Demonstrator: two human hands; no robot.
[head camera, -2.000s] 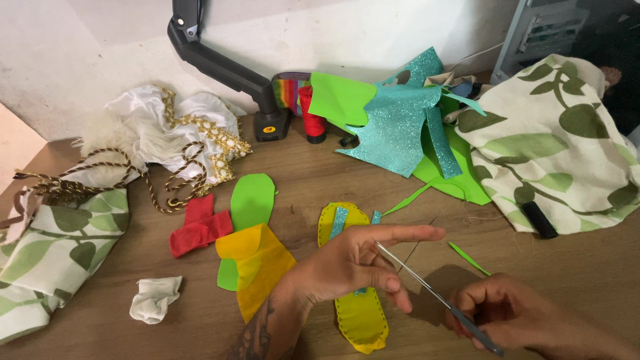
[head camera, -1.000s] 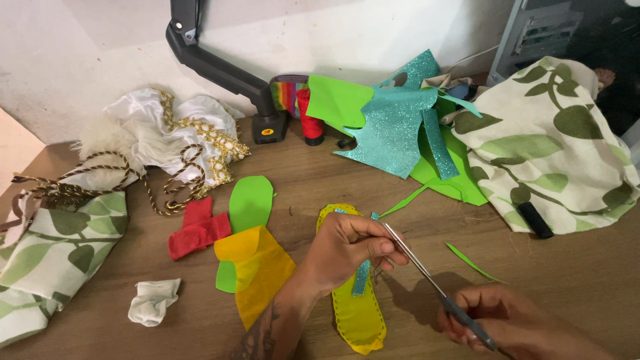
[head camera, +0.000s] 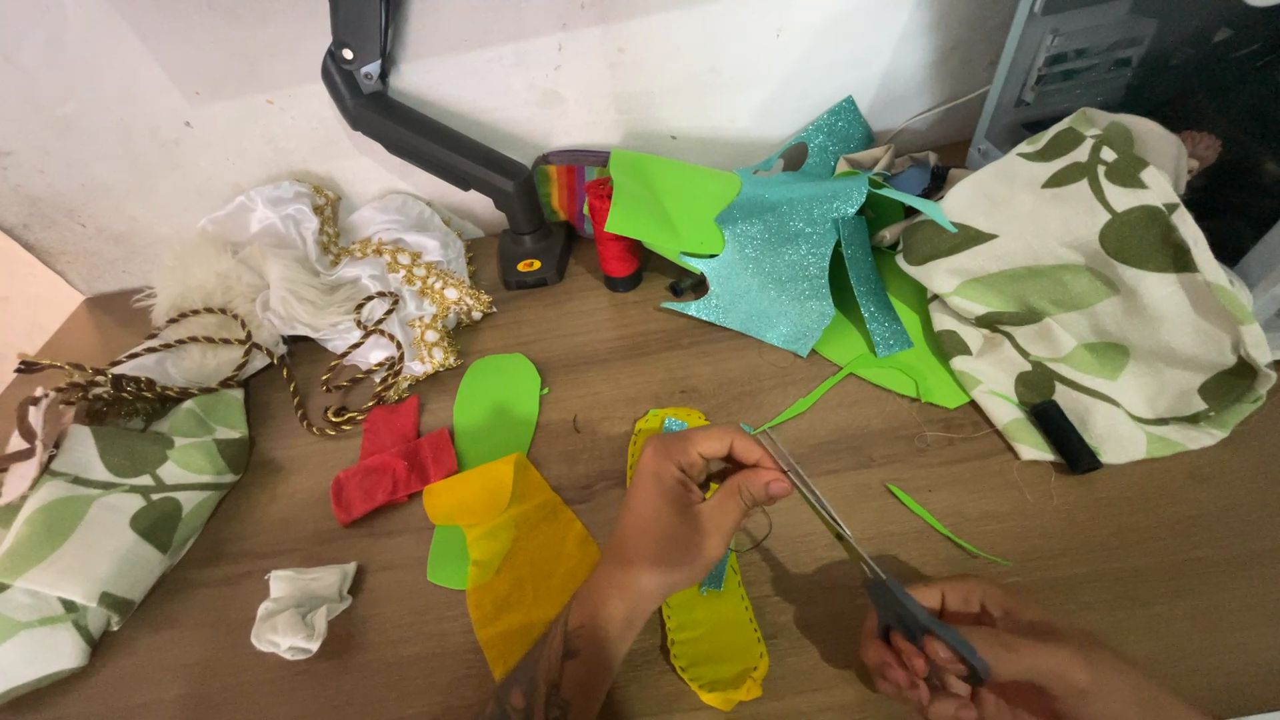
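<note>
My right hand (head camera: 930, 650) grips the dark handles of a pair of scissors (head camera: 860, 555), whose blades point up and left to my left hand. My left hand (head camera: 700, 495) pinches finger and thumb together at the blades; a thin dark thread loops below the fingertips, and what they pinch is too small to tell. Under this hand lies a yellow sole-shaped felt piece (head camera: 715, 640) with dark stitches along its edge and glittery blue strips on it, partly hidden. A yellow felt piece (head camera: 530, 560) overlaps a green foam sole shape (head camera: 497, 405) to the left.
Red fabric (head camera: 392, 462) and white fabric (head camera: 303, 610) lie left. Gold-trimmed satin (head camera: 350, 270) and leaf-print cloth (head camera: 130, 500) sit farther left. A monitor arm (head camera: 440, 140), red thread spool (head camera: 613, 240), glitter foam sheet (head camera: 780, 260) and leaf-print bundle (head camera: 1100, 290) stand behind. A green strip (head camera: 940, 525) lies right.
My left hand's spread fingers have come together in a pinch by the scissor blades. My right hand keeps hold of the scissors.
</note>
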